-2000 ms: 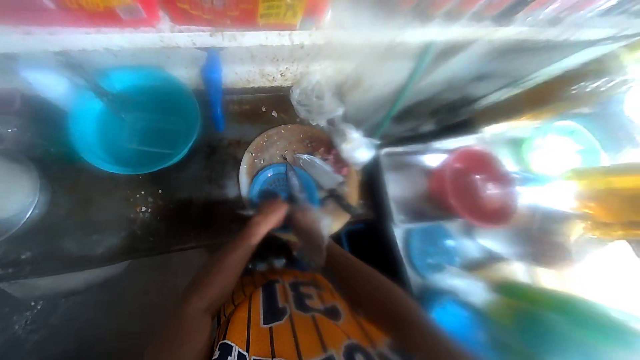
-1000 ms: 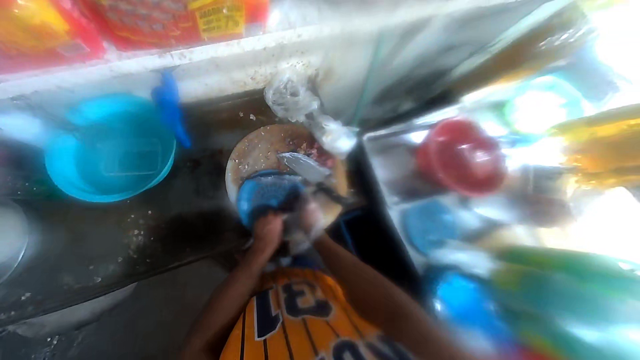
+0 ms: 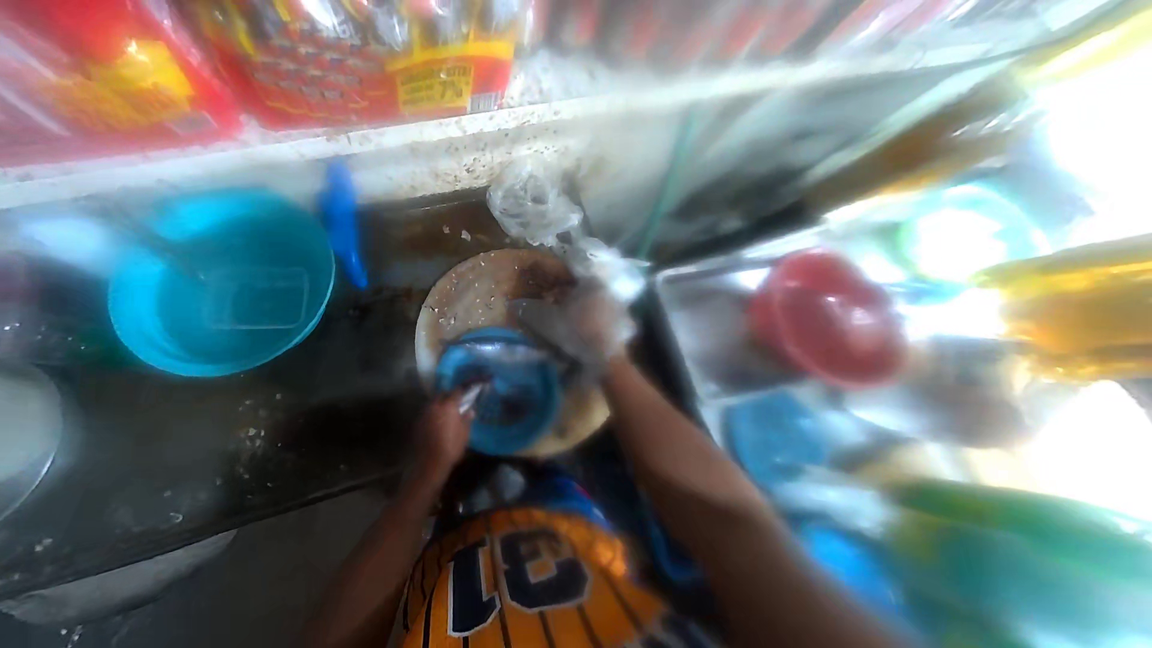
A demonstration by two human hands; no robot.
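Note:
A small blue plastic bowl [image 3: 517, 409] with dark contents rests on the near part of a round cutting board [image 3: 459, 292]. My left hand [image 3: 450, 418] grips the bowl's left rim. My right hand [image 3: 598, 324], blurred and seemingly covered by clear plastic, reaches over the right side of the board. Beside its fingers is a greyish blade-like shape [image 3: 544, 319]; whether the hand holds it is not clear. Dark reddish bits, apparently chopped meat [image 3: 544, 277], lie at the board's far side. A crumpled clear plastic bag [image 3: 533, 200] sits just beyond the board.
On the dark counter [image 3: 297, 423] at left stand a large turquoise basin [image 3: 220, 351] and a blue-handled object [image 3: 342, 225]. A red plastic bowl [image 3: 828, 319] is on the metal surface at right, with blue containers [image 3: 778, 436] nearer me. Red packages [image 3: 360, 67] line the ledge above.
My right hand has moved from beside the blue bowl to the far right of the board, over the place where the blade lay. My left hand stays at the bowl.

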